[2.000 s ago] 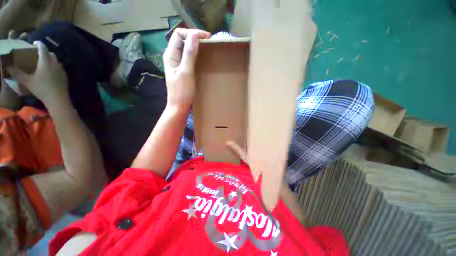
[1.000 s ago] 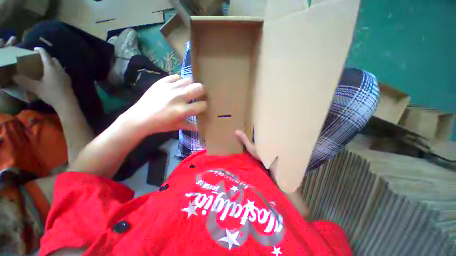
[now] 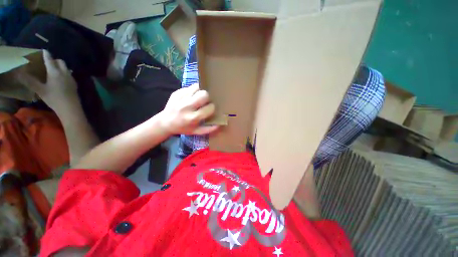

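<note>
A brown cardboard tray (image 3: 233, 65) lies on my lap, its far end wall and side walls upright. A tall back panel (image 3: 306, 95) is joined along its right side and leans out to the right. My left hand (image 3: 193, 111) is at the tray's left side, near the close end, with fingers curled over the wall. Its fingers hold a small locking tab (image 3: 218, 120) beside the dark slot (image 3: 232, 115) in the tray floor. My right hand is hidden behind the back panel; only part of the forearm (image 3: 307, 198) shows below it.
A stack of blanks (image 3: 361, 196) stands at the right. Finished boxes (image 3: 422, 118) lie beyond my right knee. A seated neighbour's hand (image 3: 52, 78) holds a folded box (image 3: 17, 70) at the left. Cardboard sheets (image 3: 110, 11) and scraps (image 3: 163, 52) lie on the floor at the upper left.
My left hand has gone from the tray's far corner to the near part of its left side and taken hold of the tab. The back panel has opened outward. My right fingers have left view.
</note>
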